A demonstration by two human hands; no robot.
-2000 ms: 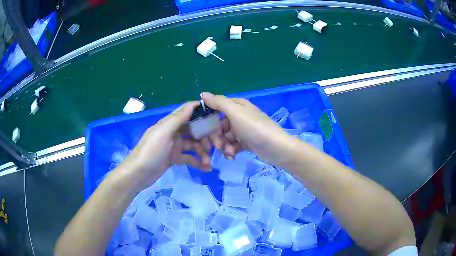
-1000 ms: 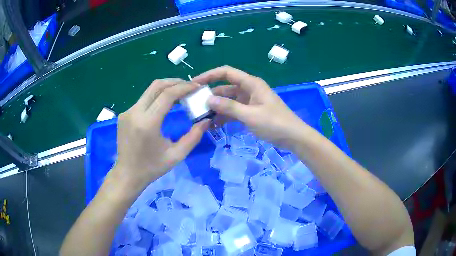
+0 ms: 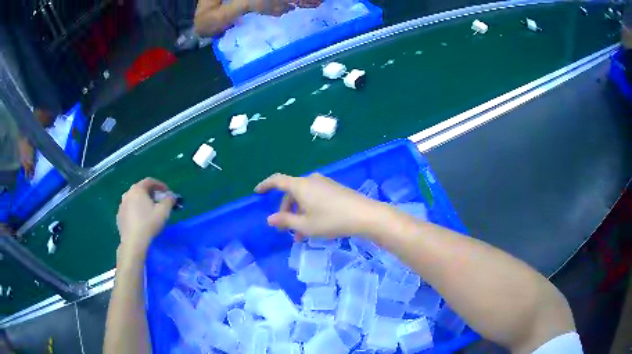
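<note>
My left hand (image 3: 142, 213) is over the near edge of the green conveyor belt (image 3: 277, 155), just beyond the bin's left corner. Its fingertips are on a white block unit (image 3: 165, 198) with a black end, mostly hidden by the fingers and slightly blurred. My right hand (image 3: 312, 205) is over the back rim of the blue plastic bin (image 3: 443, 190), thumb and forefinger apart, with nothing visible in it. Many clear shells (image 3: 321, 265) fill the bin below.
Several white block units (image 3: 324, 126) lie scattered on the belt. A silvery side rail (image 3: 485, 104) edges it. Across the belt, a person's arm (image 3: 220, 15) is at another blue bin (image 3: 301, 47). A dark grey worktop (image 3: 520, 166) is at the right.
My hands have parted. My left hand moved left and away to the belt with a unit; my right hand opened and lowered. The view has turned, showing more of the far bin.
</note>
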